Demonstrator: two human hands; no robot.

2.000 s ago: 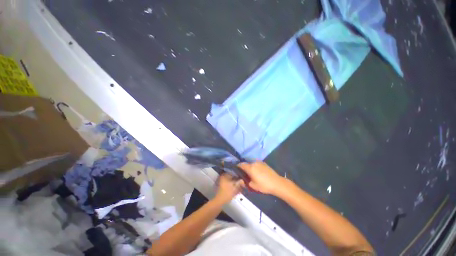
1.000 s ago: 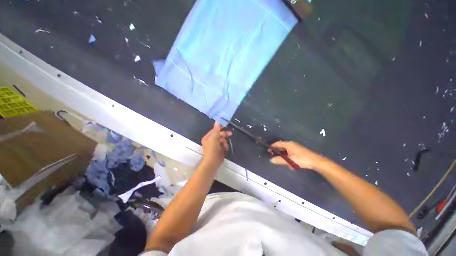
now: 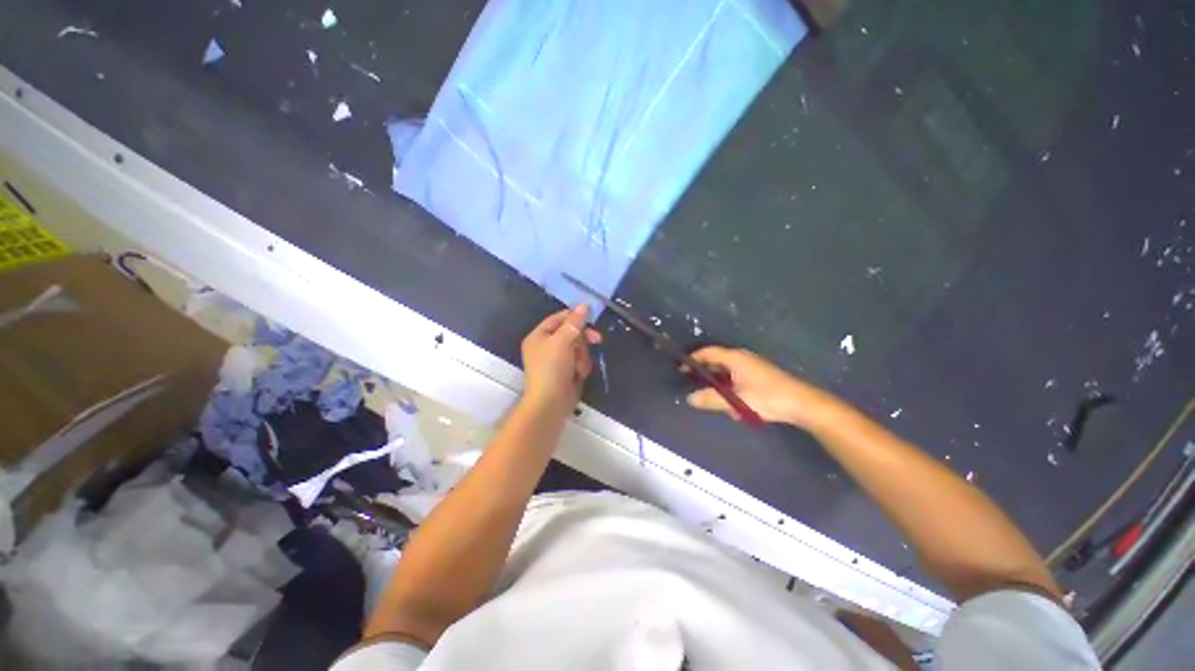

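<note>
The light blue fabric (image 3: 564, 144) lies folded in a strip on the black table, with its near corner close to the table edge. My left hand (image 3: 561, 354) is at that corner, fingertips pinching the cloth. My right hand (image 3: 747, 388) holds the red handles of the shears (image 3: 645, 328). The dark blades point up and left, and the tip lies over the fabric near the corner. Whether the lower blade is under the cloth cannot be told. The dark brown weight (image 3: 823, 13) is cut off at the top edge.
The pale metal table edge (image 3: 354, 312) runs between me and the work. A brown box (image 3: 105, 354), white waste (image 3: 157, 551) and blue scraps (image 3: 282, 393) lie on the floor at left. A thin tan strip (image 3: 1127, 482) is at the right, and a small black item (image 3: 1085, 420) lies nearby.
My hands were together at the table edge with the shears; they have moved apart, left to the fabric corner, right holding the shears out. The view has shifted, so the fabric appears closer.
</note>
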